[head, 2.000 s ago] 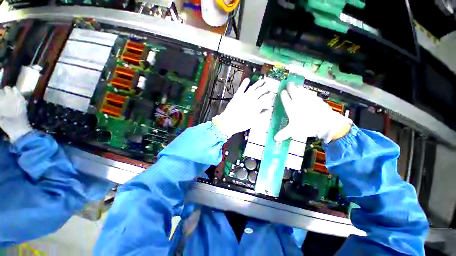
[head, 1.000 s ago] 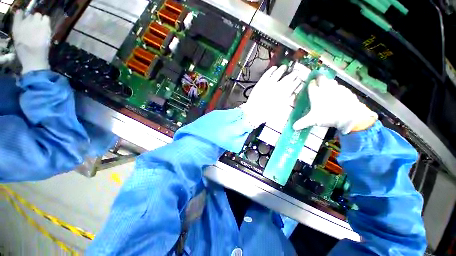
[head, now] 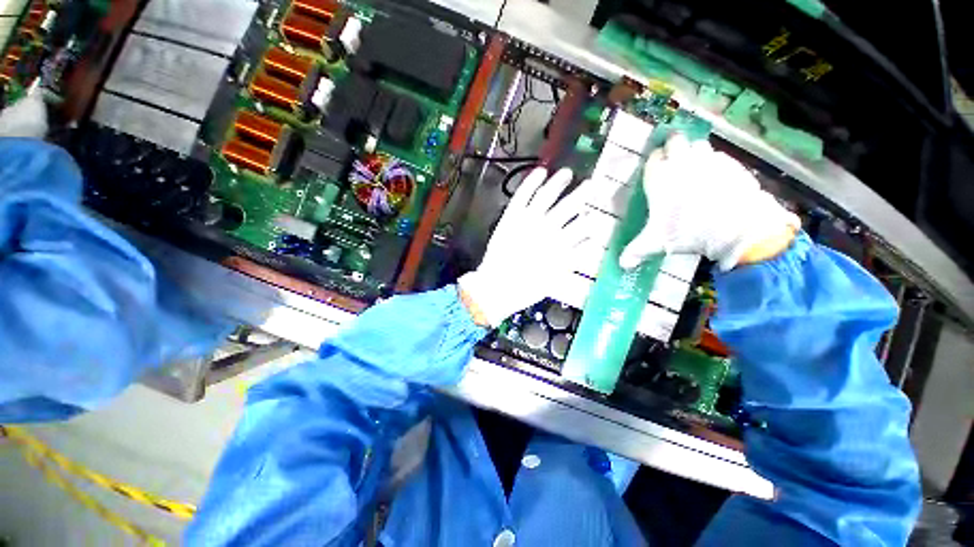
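Note:
A long green strip (head: 611, 326) lies across the pale silver blocks (head: 623, 150) of a populated circuit board (head: 700, 379) in front of me. My right hand (head: 710, 203), in a white glove, rests on the upper part of the strip, with the thumb on its left side. My left hand (head: 537, 244), also gloved, lies palm down with fingers apart on the left part of the same board, beside the strip. It holds nothing that I can see. Round capacitor tops (head: 547, 329) show below my left hand. The board under both hands is hidden.
A second circuit board (head: 320, 192) with orange coils and a toroidal coil lies to the left. The silver conveyor rail (head: 513, 390) runs along the near side. Green pieces (head: 748, 107) lie beyond the far rail. Another person's blue sleeve (head: 85, 288) is at the left.
Since the previous frame my left hand has shifted left and down, away from the strip. My right hand stays on the strip. The co-worker's hand has moved toward the left edge.

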